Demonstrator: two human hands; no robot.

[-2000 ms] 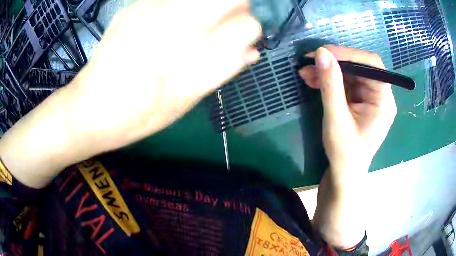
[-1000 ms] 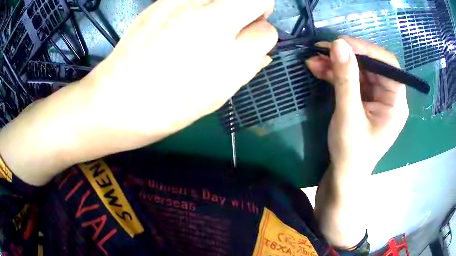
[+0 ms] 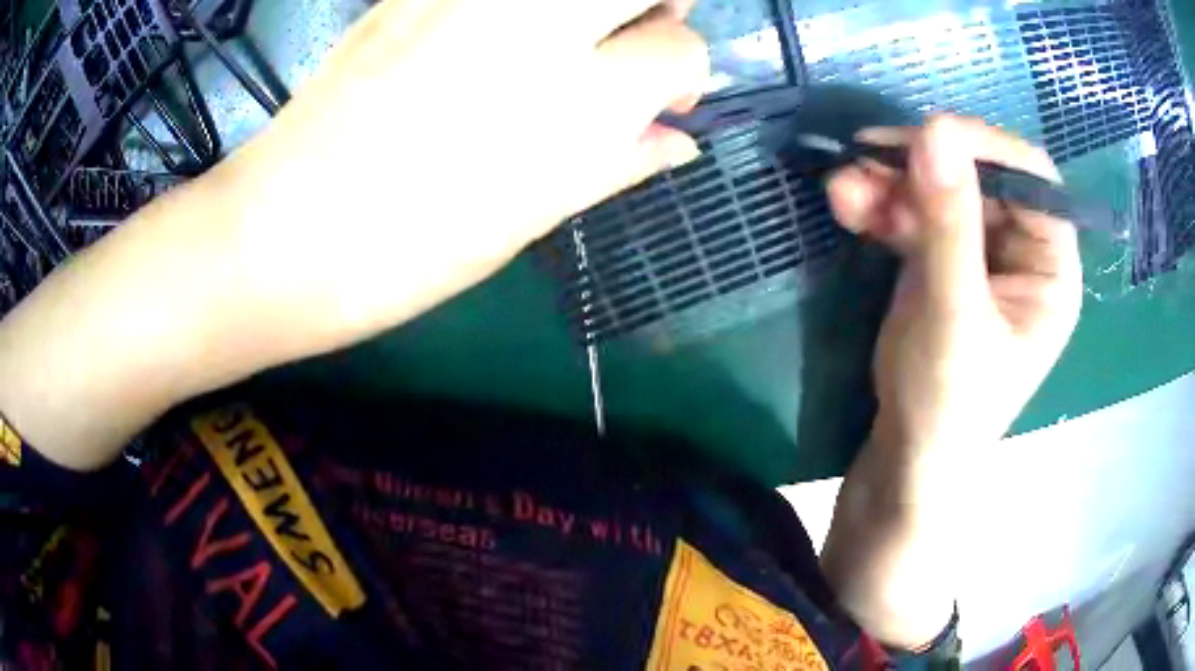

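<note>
My left hand [image 3: 524,131] reaches in from the left, its upper part cut by the top edge. It holds a black plastic frame [image 3: 793,46] by its near edge. My right hand [image 3: 976,249] holds black tweezers [image 3: 1035,190] like a pen, tips pointing left towards the frame, slightly blurred. Whether the tips hold a piece cannot be told. Under both lies a clear backing sheet with rows of small dark strips [image 3: 695,256].
Tangled black frames [image 3: 112,79] lie at the upper left. More striped sheets [image 3: 1160,144] lie at the far right. A thin pale line [image 3: 594,354] crosses the green mat [image 3: 734,406]. The mat's curved edge is at the lower right, with a red object [image 3: 1046,645] beyond.
My right hand has moved right with the tweezers, and the tips are farther from my left hand. My left hand has shifted slightly left since a second ago, still with the frame.
</note>
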